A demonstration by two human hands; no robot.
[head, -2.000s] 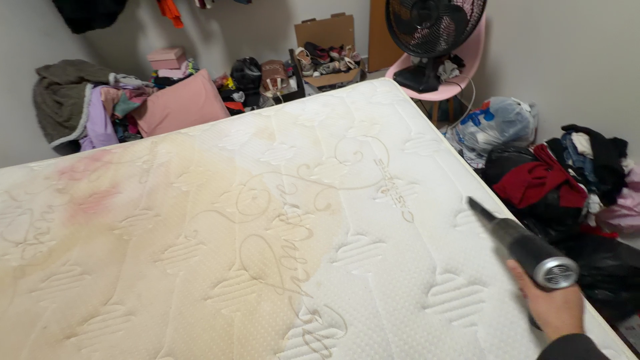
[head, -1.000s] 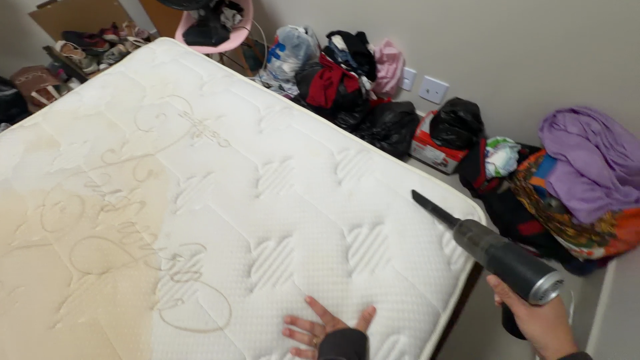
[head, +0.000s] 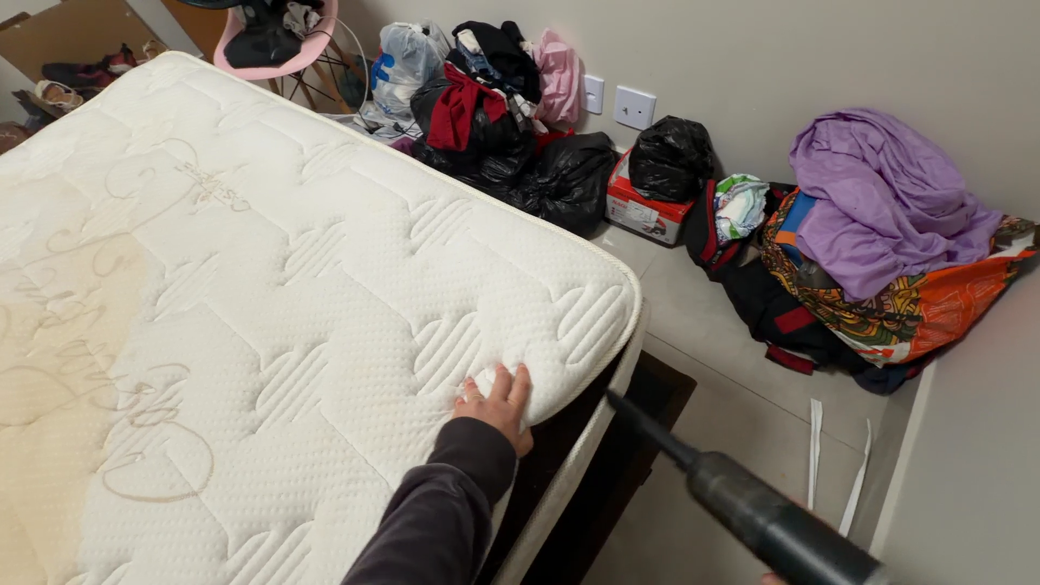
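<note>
The white quilted mattress fills the left and middle of the view, with a yellowish stain at its left. My left hand, in a dark sleeve, presses on the mattress edge near its right corner, fingers spread on the top and the thumb side over the edge. A black handheld vacuum cleaner with a narrow crevice nozzle comes in from the lower right; its tip is at the pale edge below the mattress. Of my right hand, only small parts show beside the vacuum's body; most of it is hidden or out of frame.
Black plastic bags, clothes and a red box lie along the wall. A patterned bag under purple fabric stands at the right. White strips lie on the tiled floor. A pink chair stands beyond the mattress.
My left hand, out of view at first, has come onto the mattress and now rests at its edge. The vacuum's nozzle has gone from over the mattress top to its side. The view has swung right.
</note>
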